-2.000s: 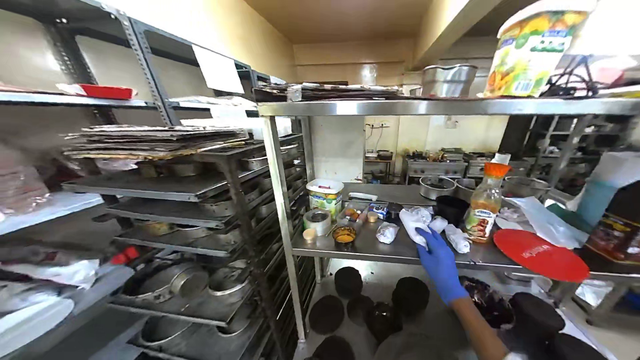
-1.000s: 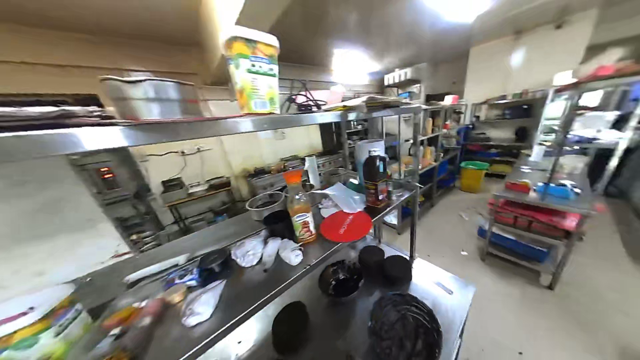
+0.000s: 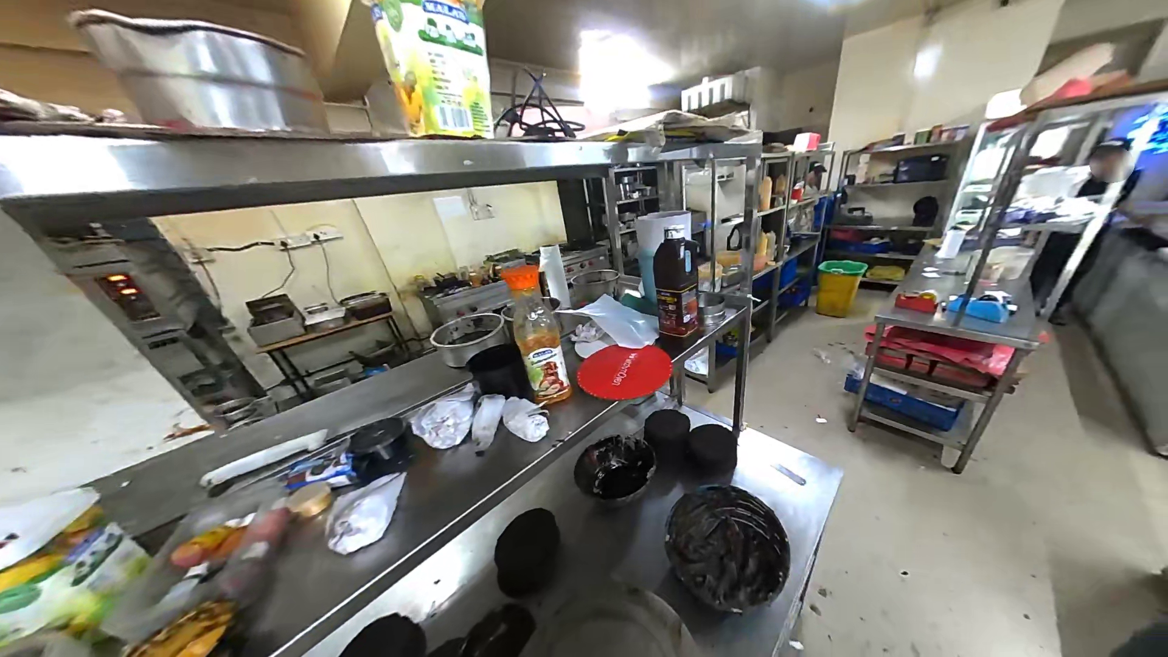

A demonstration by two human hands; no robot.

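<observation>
Neither of my hands is in the head view. Crumpled white piping bags (image 3: pixel 444 418) lie on the steel shelf beside a black container (image 3: pixel 500 372) and an orange-capped bottle (image 3: pixel 545 351). A red round board (image 3: pixel 624 372) rests at the shelf edge, near a dark jug (image 3: pixel 678 287). On the lower steel table sit a bowl coated in dark cream (image 3: pixel 727 547), a smaller dark-smeared bowl (image 3: pixel 615 467) and several dark round cakes (image 3: pixel 527 550). Another white piping bag (image 3: pixel 365 513) lies nearer on the shelf.
An upper steel shelf (image 3: pixel 547 157) holds a metal pot (image 3: pixel 201 73) and a printed tub (image 3: pixel 436 68). To the right, past the floor, stand a steel table (image 3: pixel 967 333) and a yellow bin (image 3: pixel 838 290). A person (image 3: pixel 1090 196) stands at the far right.
The view has swung far to the right. My gloved right hand, earlier at the white piping bags on the shelf, is out of view.
</observation>
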